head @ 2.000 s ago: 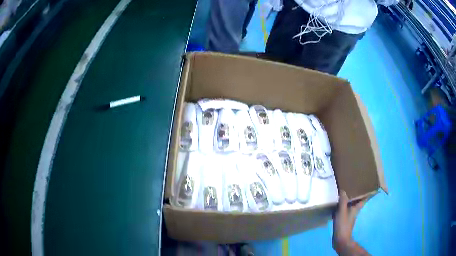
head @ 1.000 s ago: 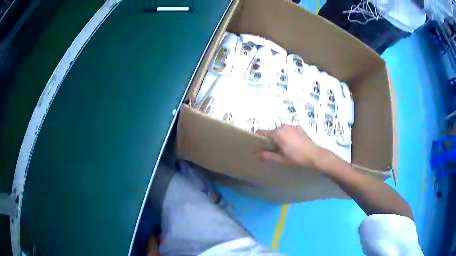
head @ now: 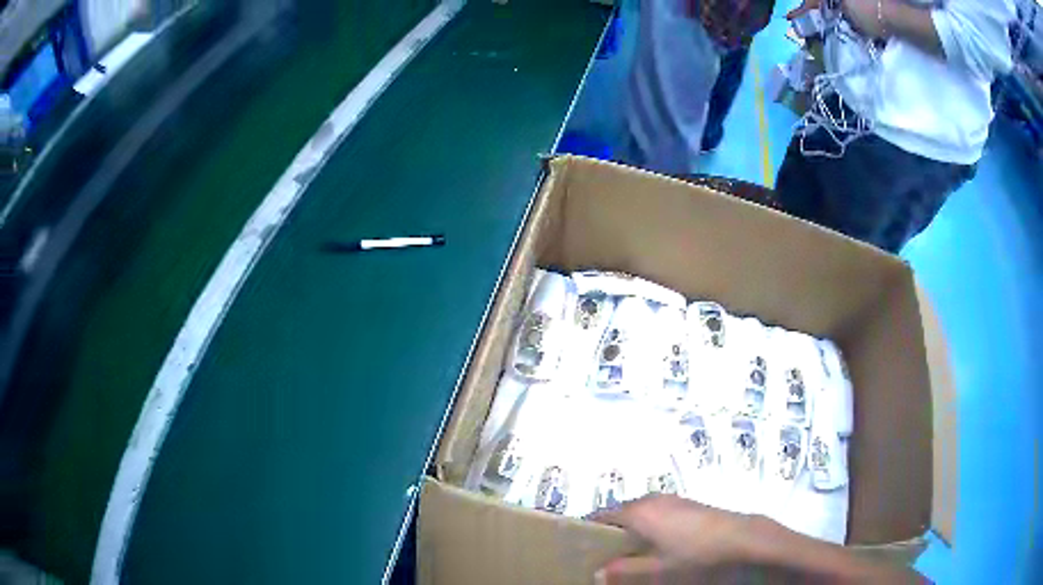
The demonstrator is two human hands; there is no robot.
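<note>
A large brown carton (head: 732,217) stands beside the bench edge with its top open. White front shells (head: 613,349) with window openings lie in rows inside it; glare hides many outlines. My right hand (head: 698,543) reaches in from the lower right and holds the carton's near wall, fingers over the rim on the inside and thumb outside. The hand is partly cut off by the bottom edge. My left hand is not in view.
The green bench (head: 309,389) runs along the left, with a marker pen (head: 400,242) on it and a white line (head: 212,309). Behind the carton stands a coworker (head: 915,103) holding white cables (head: 835,120), with another person's legs beside. Blue floor lies at right.
My right hand has moved from the carton's near right corner to the middle of its near wall. The view swung down and back up, and the carton now sits lower and further right in the picture.
</note>
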